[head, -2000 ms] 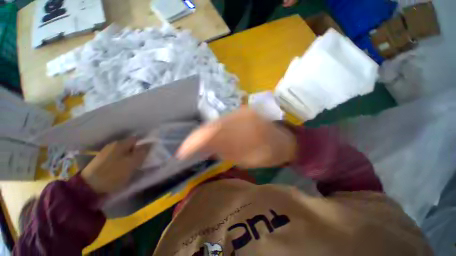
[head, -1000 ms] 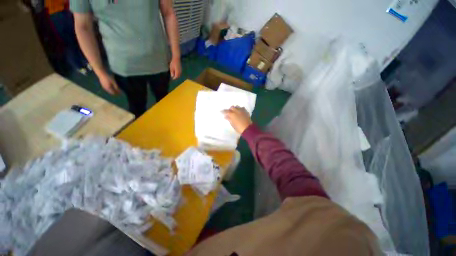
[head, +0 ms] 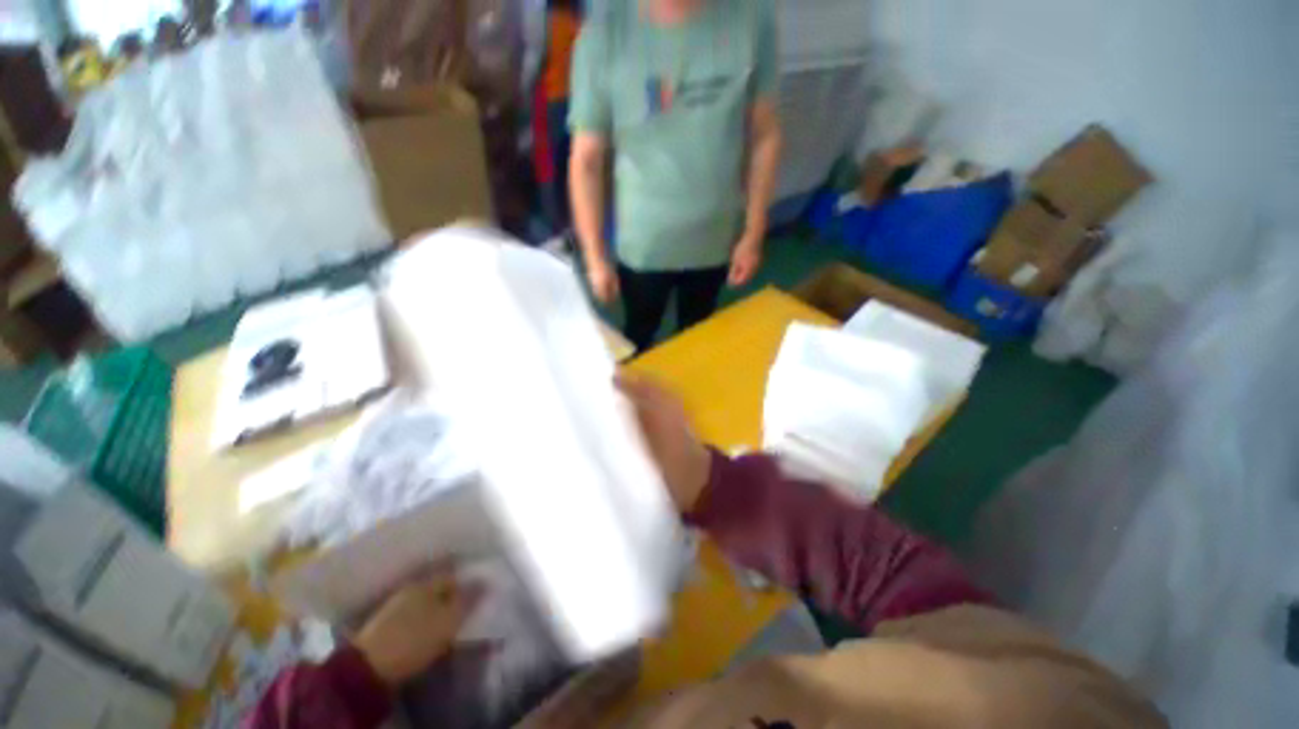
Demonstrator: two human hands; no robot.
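My right hand (head: 664, 434) holds a white foam pad (head: 534, 427) up by its right edge, tilted and motion-blurred. The pad hangs over the right side of an open carton (head: 413, 553). My left hand (head: 416, 630) is at the carton's inside, fingers bent; the blur hides how firmly it grips. Clear plastic with something dark shows inside the carton. The heap of white-grey accessory packets (head: 373, 459) lies behind the carton, partly covered by the pad. The foam stack (head: 841, 399) lies at the table's right end.
Flat printed cartons (head: 302, 368) lie on the pale board. Stacked retail cartons (head: 107, 598) stand at the left, with a green crate (head: 131, 427) beyond. A person (head: 675, 157) stands across the table. A brown carton (head: 855, 295) is on the floor behind the foam stack.
My right hand has left the foam stack with a pad and moved left over the carton. The view has swung left, bringing my left hand and the carton into view.
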